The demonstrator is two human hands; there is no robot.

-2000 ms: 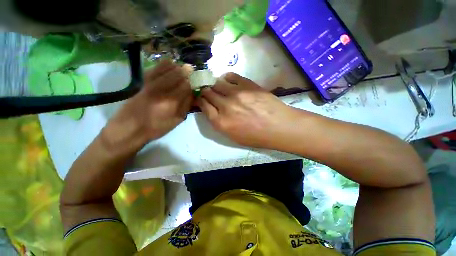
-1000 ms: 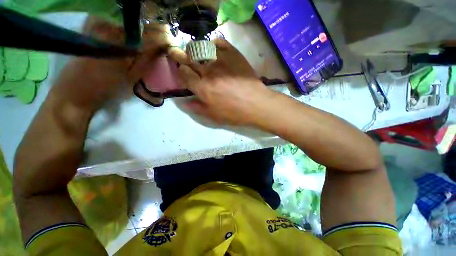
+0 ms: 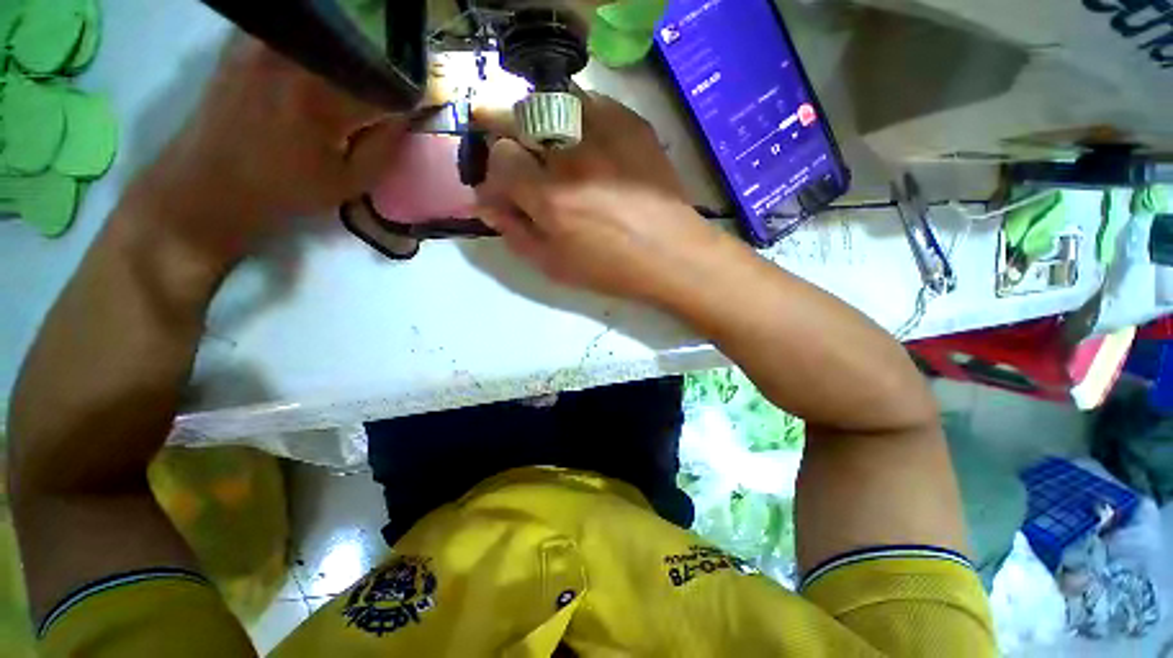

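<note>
The needle area of the sewing machine (image 3: 479, 77) is brightly lit at the top centre. A pink plate (image 3: 427, 180) with a dark rim shows below it. My left hand (image 3: 264, 148) is blurred, left of the plate and partly behind the black bar; whether it holds anything cannot be told. My right hand (image 3: 579, 193) lies right of the plate, below the ribbed pale knob (image 3: 548, 118). Its fingertips are by a small dark part under the needle, and I cannot tell whether they hold anything. Light-green cut pieces (image 3: 52, 129) lie in an overlapping stack at the far left.
A thick black bar (image 3: 328, 45) crosses the upper left. A smartphone (image 3: 753, 122) with a purple screen lies right of the needle. Silver snips (image 3: 921, 235) lie farther right, near a metal fitting (image 3: 1039, 261). A red item (image 3: 1003, 357) and blue crate (image 3: 1074, 510) are at right, below the table.
My left hand has moved left, away from the needle, uncovering the pink plate. The view has shifted, showing more of the green stack and right side. My right hand stays near the needle.
</note>
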